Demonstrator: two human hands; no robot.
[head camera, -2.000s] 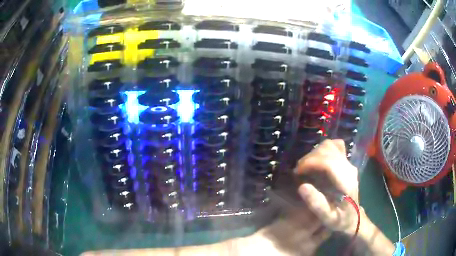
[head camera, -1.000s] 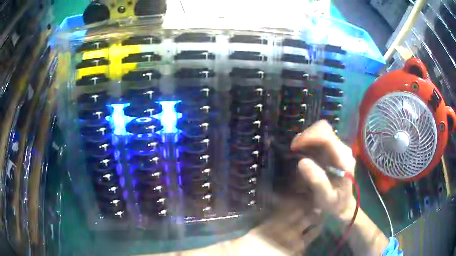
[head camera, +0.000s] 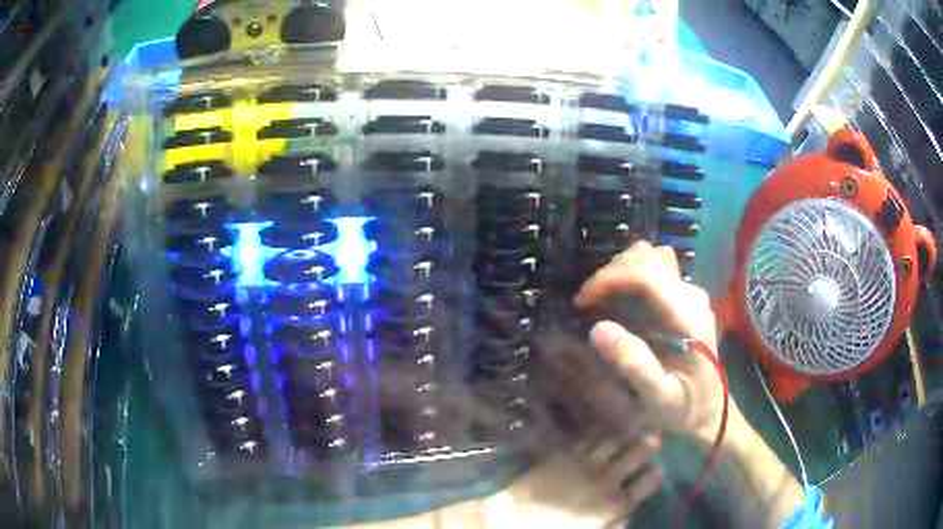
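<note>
A clear ribbed blister tray (head camera: 455, 300) holds columns of small black components (head camera: 403, 126) with short silver pins. My right hand (head camera: 657, 346) is over the tray's right part, fingers bent around a thin dark test probe; its tip is blurred and hidden. A red test lead (head camera: 722, 398) leaves the probe and loops down past the wrist. My left hand (head camera: 610, 470) is blurred at the lower right, below my right hand, with its forearm along the bottom edge; what it holds, if anything, does not show.
Blue light and a yellow panel show through the tray. An orange-red fan (head camera: 822, 284) stands at the right, its white cable beside my right wrist. Stacked trays (head camera: 62, 310) line the left. A black-and-yellow device (head camera: 255, 29) and a bright white sheet (head camera: 476, 36) lie behind the tray.
The tray and fan sit further left in the view. My right hand is slightly further left and up. The red lights no longer show. More of my left fingers is visible.
</note>
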